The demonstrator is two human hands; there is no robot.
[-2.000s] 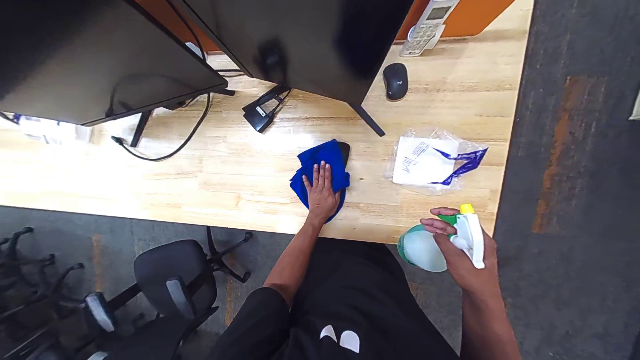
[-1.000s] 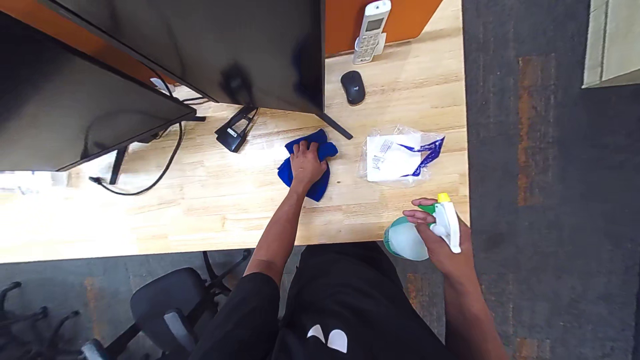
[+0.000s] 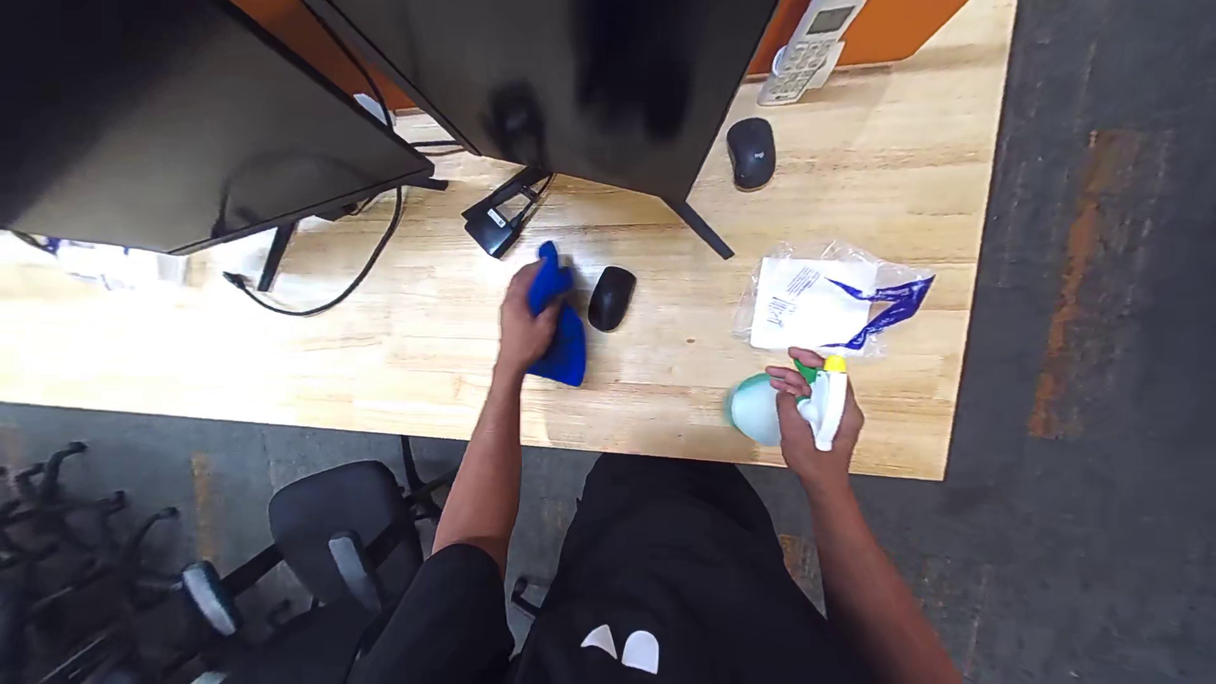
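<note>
A bunched blue cloth (image 3: 562, 344) is gripped in my left hand (image 3: 528, 321), over the wooden desk (image 3: 380, 370). Just right of the cloth lies a black computer mouse (image 3: 611, 298). My right hand (image 3: 819, 427) holds a spray bottle (image 3: 757, 408) by its neck; it has a white head, a yellow nozzle tip, a green trigger and a pale green body. The bottle is tilted over the front edge area of the desk. Beyond it lies a clear plastic packet (image 3: 813, 302) with white and purple print.
Two black monitors (image 3: 570, 85) (image 3: 180, 123) stand along the back. Near them are a black adapter with a cable (image 3: 494, 228), a looped black cable (image 3: 366, 275), a second mouse (image 3: 751, 154) and a cordless phone (image 3: 809, 57). A black office chair (image 3: 342, 518) stands at the front left.
My left hand, spread flat on the cloth two seconds ago, now grasps it bunched and has moved left of the mouse, which is now uncovered. My right hand still holds the spray bottle.
</note>
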